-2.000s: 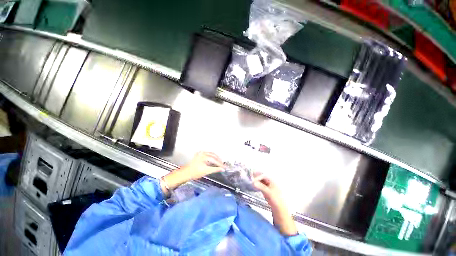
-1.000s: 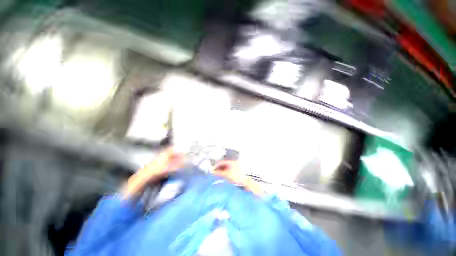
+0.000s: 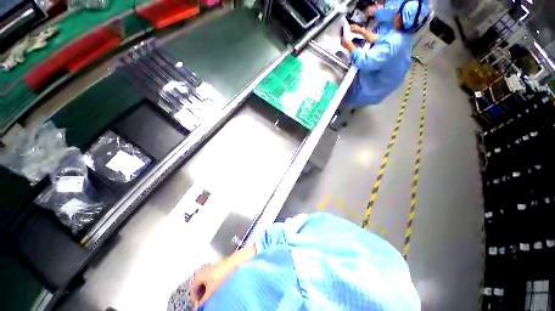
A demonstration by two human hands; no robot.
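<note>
My right hand (image 3: 205, 285) is at the bottom edge, its fingers closed on a clear bag of small grey components (image 3: 180, 293). The bag is partly cut off by the picture's edge. My left hand is not in view. A small reddish-brown piece (image 3: 203, 197) and a small dark piece (image 3: 191, 214) lie on the shiny metal line (image 3: 237, 161) beyond my hand.
Component bags (image 3: 125, 163) lie in black trays on the green shelf at left, near dark strips under plastic (image 3: 161, 76). A green board panel (image 3: 296, 90) spans the line. Red bins (image 3: 91, 50) stand above. A coworker (image 3: 384, 64) is at the line's far end.
The view has swung right, bringing the coworker and yellow-black floor lines in. The tray with the yellow ring and my left hand have left the picture. My right hand still holds the bag.
</note>
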